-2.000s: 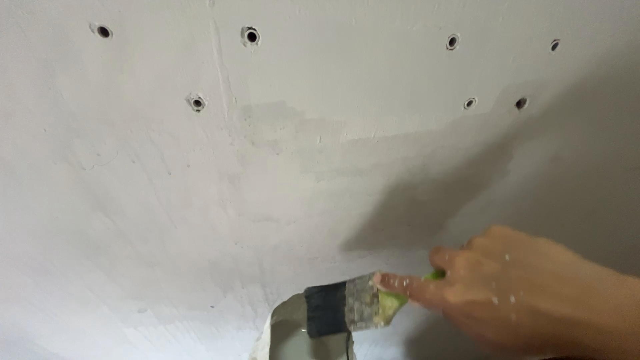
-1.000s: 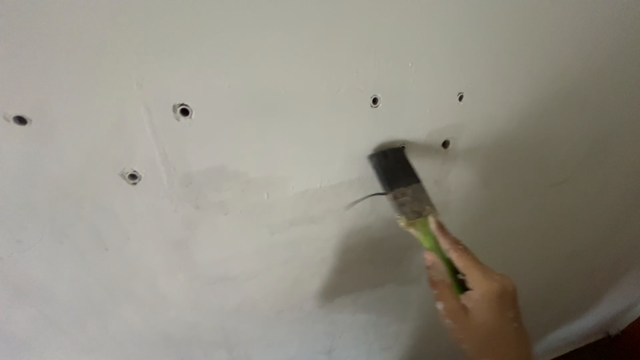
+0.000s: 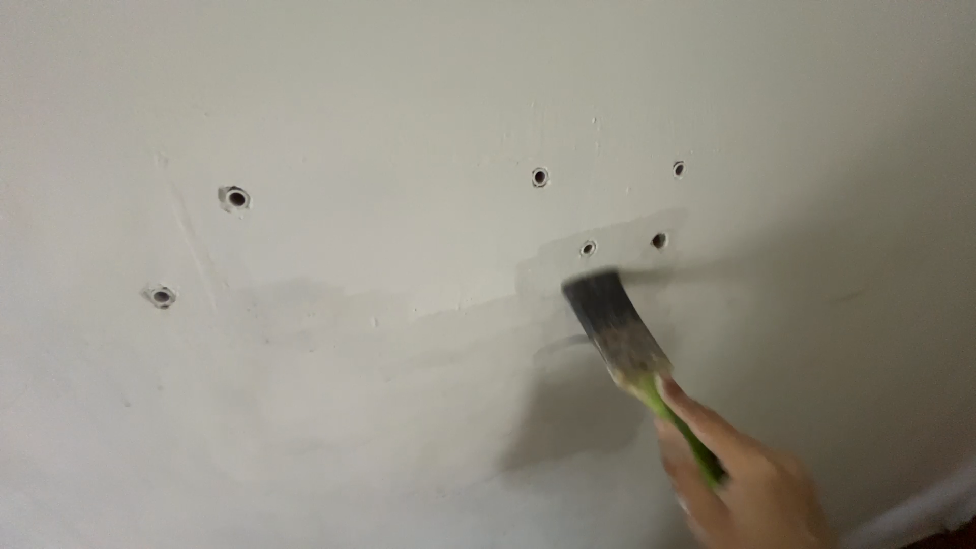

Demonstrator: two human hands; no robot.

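My right hand [image 3: 743, 473], at the lower right, grips the green handle of a flat paintbrush [image 3: 621, 328]. The dark bristles point up and to the left and rest against a pale painted wall [image 3: 366, 229], just below a small round hole [image 3: 588, 248]. Around and below the bristles the wall shows a slightly darker, damp-looking patch. A second hole [image 3: 659, 241] lies to the right of the first. My left hand is out of view.
Two more holes [image 3: 540, 177] [image 3: 679, 169] sit higher on the right. At the left are a hole with a chipped rim [image 3: 236, 198] and a lower one [image 3: 162, 296]. A pale edge [image 3: 915, 507] and something dark show at the lower right corner.
Two seconds ago the brush was at a container's opening at the bottom; it has moved up onto the wall near the right-hand holes. A darker patch now surrounds the lower two of them.
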